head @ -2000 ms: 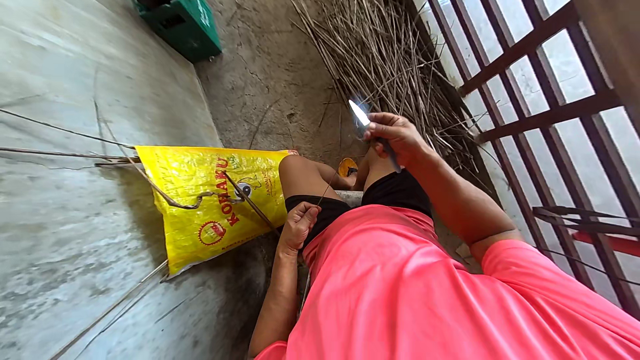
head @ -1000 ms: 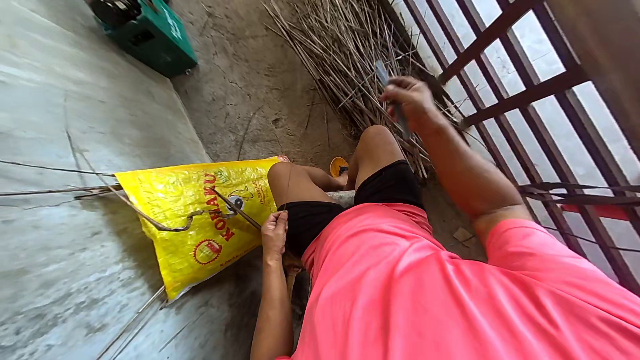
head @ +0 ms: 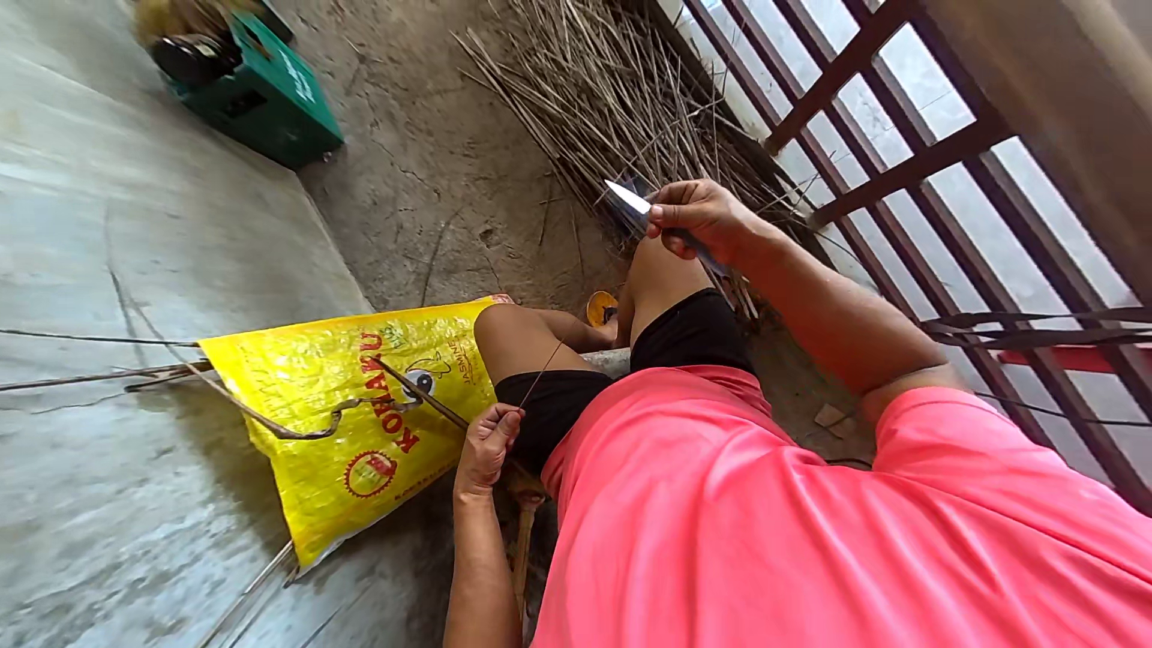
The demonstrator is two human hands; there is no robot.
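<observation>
My right hand grips a knife, its bright blade pointing up and left above my knee. My left hand pinches a thin dark strand that rises over my thigh in the black shorts. Beside the left hand lies a yellow printed woven sack, with a curved dark stem and a straight stick across it. Part of the knife's handle is hidden by the fingers of my right hand.
A pile of thin dry sticks lies on the floor beyond my knees. At the upper left stands a green plastic crate holding dark objects. A brown barred metal grille runs along the right. Long thin stalks extend left from the sack.
The knife in my right hand was blurred against the stick pile a second ago; its blade now points up and left. My left hand keeps its pinch on the strand.
</observation>
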